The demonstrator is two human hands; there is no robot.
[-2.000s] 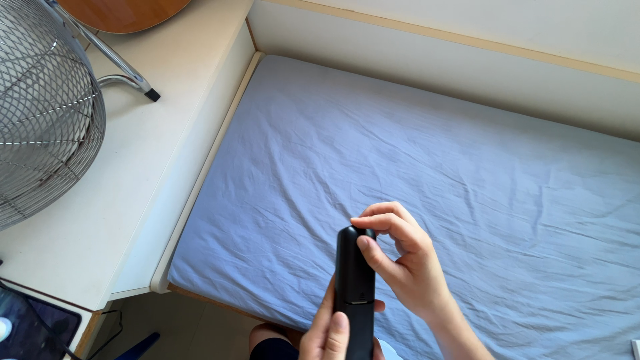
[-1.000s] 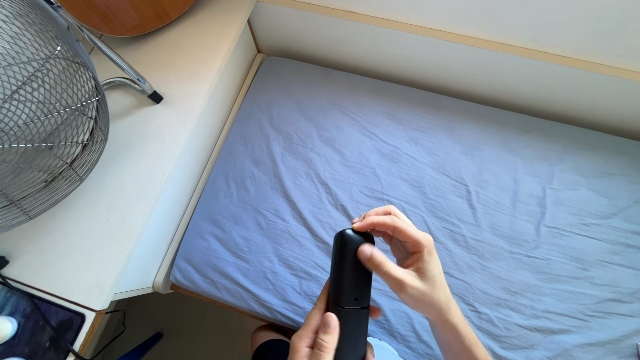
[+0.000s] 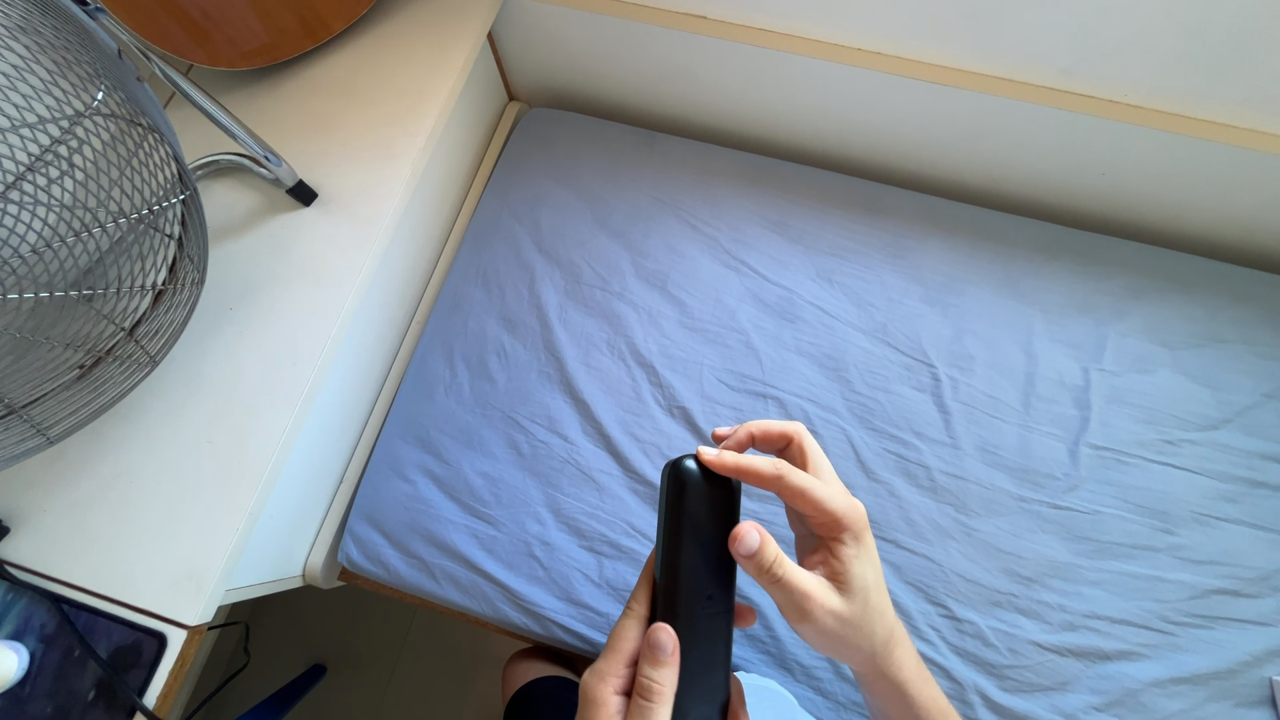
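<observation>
A long black plastic case or device with a rounded top stands at the lower middle of the head view; its exact kind cannot be told. My left hand grips its lower part, thumb on the near face and fingertips showing at the right side. Fingers of my right hand touch the rounded top end, and the thumb rests by its right edge. The lower end runs out of the frame. Beyond the hands lies a mattress with a wrinkled blue fitted sheet.
At the left, a metal-caged fan stands on a white desktop. Behind it is the orange-brown body of a guitar. A dark-screened device with a cable lies at the lower left. A raised white panel borders the bed's far side.
My right thumb has moved off the face of the black object to its right edge, and the fingers have spread more around its top. My left hand still grips the lower part.
</observation>
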